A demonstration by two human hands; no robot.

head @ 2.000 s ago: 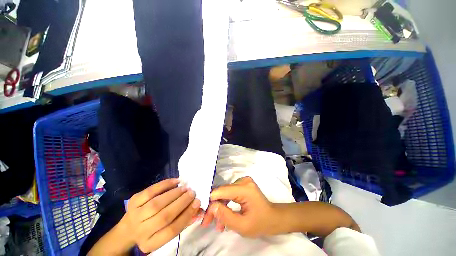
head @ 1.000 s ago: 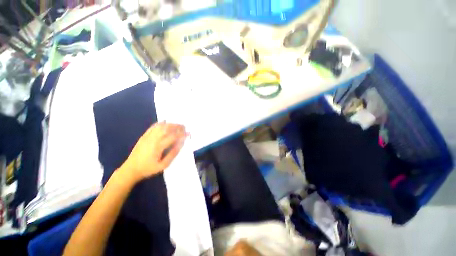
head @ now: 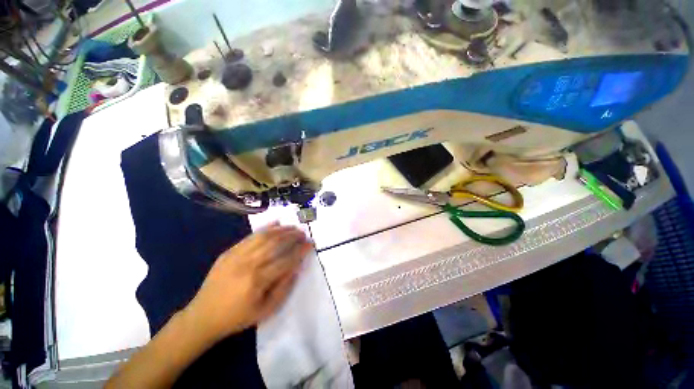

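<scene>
A navy fabric panel (head: 179, 243) lies on the table left of and under the cream sewing machine (head: 319, 114). A white fabric strip (head: 300, 342) lies along its right side, from the presser foot area (head: 293, 199) down over the table's front edge. My left hand (head: 262, 270) rests palm down on the white strip and the navy panel, just in front of the presser foot, with its fingers bent together. Whether its fingertips pinch the cloth cannot be told. My right hand is out of the picture.
Scissors (head: 464, 205) with one yellow and one green handle lie right of the needle. A black flat square (head: 420, 163) lies behind them. A green tool (head: 601, 190) is at the table's right end. Stacked cut pieces (head: 34, 266) lie at the left edge. A blue basket (head: 673, 235) is at right.
The view has risen from lap to machine. The cloth's far end now lies at the presser foot. My left hand has moved from the lap up to the machine bed; my right hand has left the picture.
</scene>
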